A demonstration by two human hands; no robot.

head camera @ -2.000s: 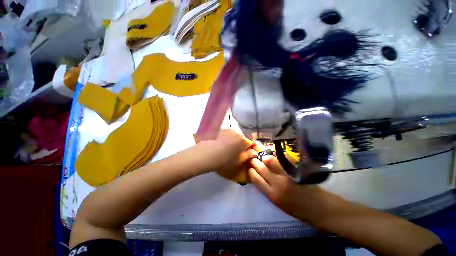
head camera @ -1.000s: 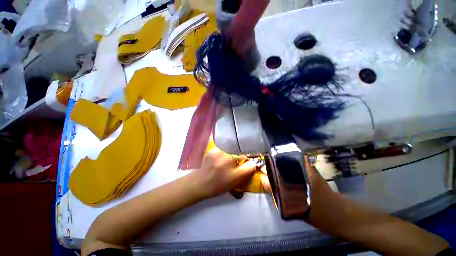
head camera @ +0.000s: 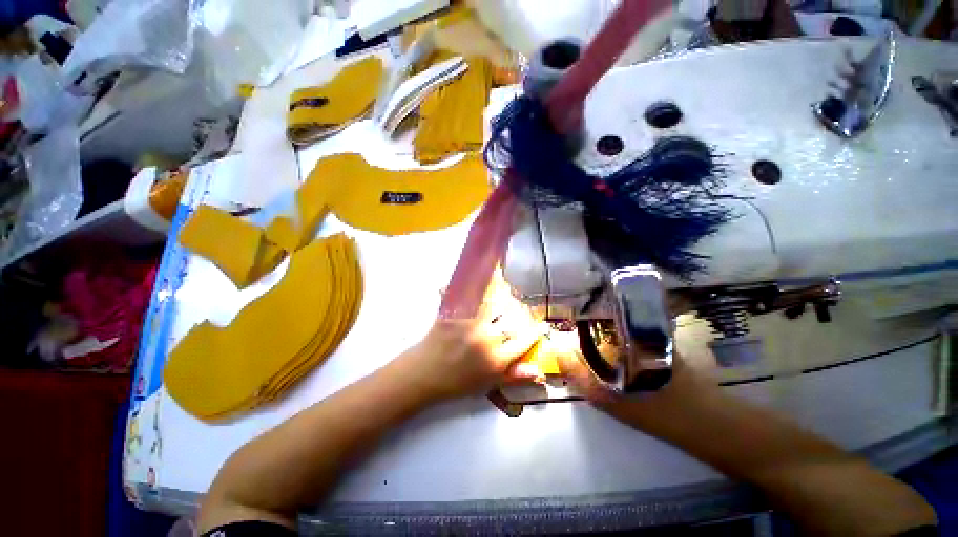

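A mustard-yellow cut piece (head camera: 549,359) lies under the needle area of the white sewing machine (head camera: 840,210), in bright lamp light. My left hand (head camera: 485,344) rests on it from the left, fingers near the presser foot. My right hand (head camera: 601,380) is at its right side, partly hidden behind the chrome loop (head camera: 643,330). Glare hides the fingertips and any label there. A stack of yellow cut pieces (head camera: 268,341) lies at left. Behind it, a yellow curved piece (head camera: 441,210) with a black label (head camera: 401,197) lies flat.
Small yellow pieces (head camera: 223,243) lie behind the stack. A folded labelled yellow bundle (head camera: 352,94) and striped pale pieces (head camera: 420,92) are at the back. A navy thread tassel (head camera: 630,194) and pink strip (head camera: 478,257) hang from the machine head. Plastic bags (head camera: 47,178) are at left.
The camera view has shifted. Both hands remain at the needle area; the left has spread over the piece, and less yellow fabric shows in front of it than two seconds ago.
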